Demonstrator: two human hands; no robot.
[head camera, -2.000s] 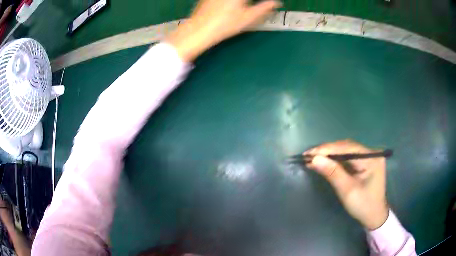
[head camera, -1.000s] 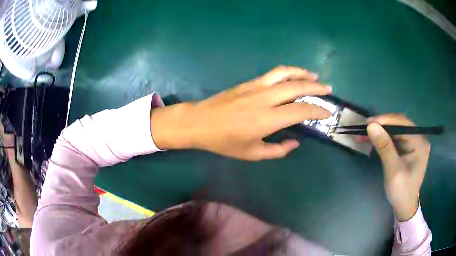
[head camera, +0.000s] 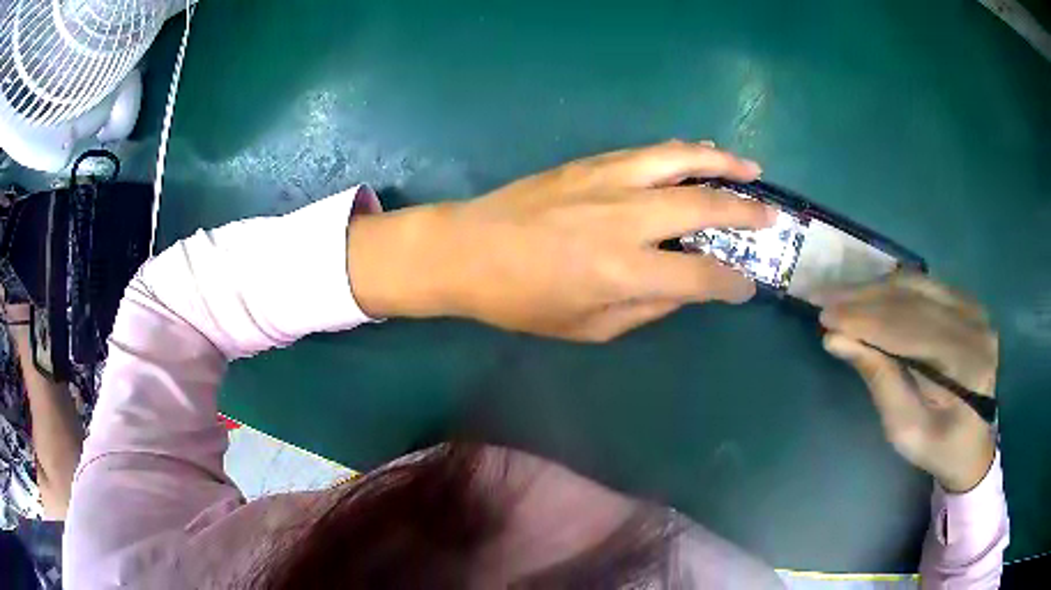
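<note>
An open mobile phone (head camera: 847, 263) lies slanted on the green mat at centre right. Its silvery, blue-patterned circuit board (head camera: 774, 247) is partly under my left fingers, and a plain pale grey plate (head camera: 839, 261) covers the other end. My left hand (head camera: 576, 248) lies over the board end, fingers along both sides of the phone. My right hand (head camera: 916, 369) is at the plate end, slightly blurred, with its fingertips at the plate's lower edge. It holds the black tweezers (head camera: 951, 390) across the palm; their tips are hidden.
A white desk fan (head camera: 69, 69) stands at the upper left. A black bag (head camera: 98, 271) is at the left edge, beside another person's arm (head camera: 44, 426). A white cord (head camera: 169, 121) runs along the mat's left side. The green mat (head camera: 519, 81) extends around my hands.
My left hand moved from the far strip down onto the phone, which came into view. In the last second the tweezers left the board and turned back into my right palm, and its fingers reached the plate.
</note>
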